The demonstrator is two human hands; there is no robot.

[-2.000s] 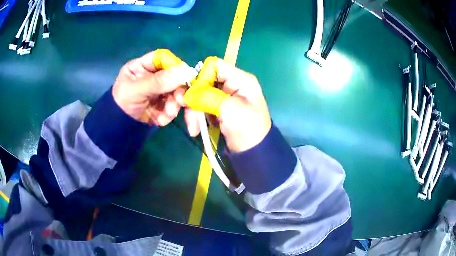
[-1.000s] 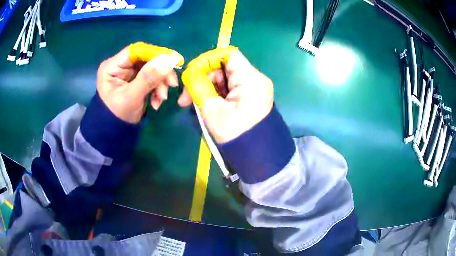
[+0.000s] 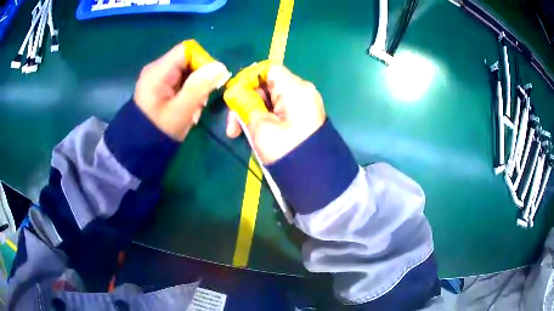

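Observation:
My right hand (image 3: 276,109), with yellow covers on thumb and finger, is closed on a white wire harness (image 3: 268,174). The harness hangs down beside the wrist to the sleeve cuff; its upper end is hidden in the fingers. My left hand (image 3: 176,91), with a yellow cover on a finger, pinches close to the right fingertips. A thin black wire (image 3: 222,141) runs from below the left fingers down toward the harness. What sits between the left fingertips is too small and blurred to tell.
A blue tray (image 3: 176,8) with small white parts is at the top. A small harness bunch (image 3: 37,36) lies at upper left. A harness (image 3: 381,36) lies at upper right, and a harness pile (image 3: 519,143) at far right. A yellow line (image 3: 246,231) crosses the green bench.
My left hand moved away from the right, then back up close to it. The black wire now shows below the left fingers. The white harness still hangs from my right hand.

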